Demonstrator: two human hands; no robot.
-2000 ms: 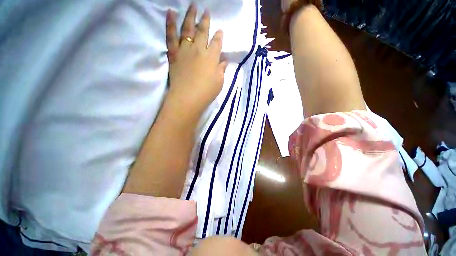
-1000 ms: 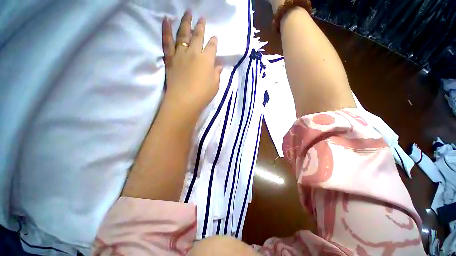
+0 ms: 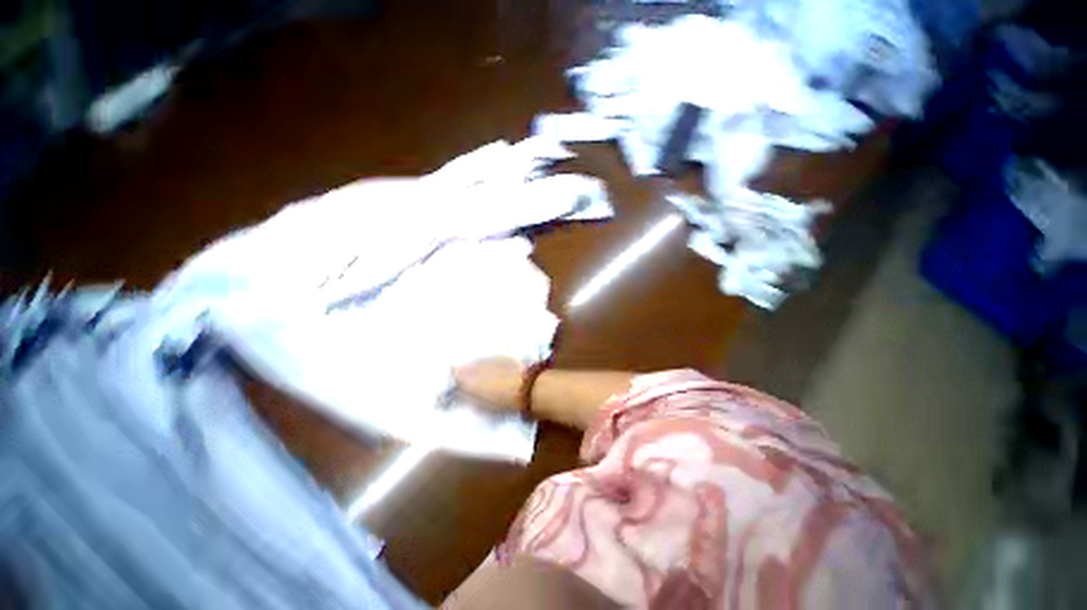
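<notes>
A white top (image 3: 393, 286) lies spread on the red-brown table, with a thin dark line across it. My right hand (image 3: 486, 385) is at its near right edge, with a dark bracelet on the wrist. The hand is blurred and its fingers are partly lost in the bright cloth, so I cannot tell whether it grips the cloth. My left hand is not in view. The stacked garments (image 3: 131, 465) are a blurred pale layered pile at the left.
A crumpled white heap (image 3: 739, 83) lies at the far side, with a small dark flat thing on it. A tangle of narrow white-grey strips (image 3: 763, 244) lies near the right table edge. Blue bins (image 3: 983, 256) stand at the right, beyond the floor.
The view has swung to the right and is blurred. My left hand has gone out of the picture. My right hand, earlier cut off at the top, now shows at the white top.
</notes>
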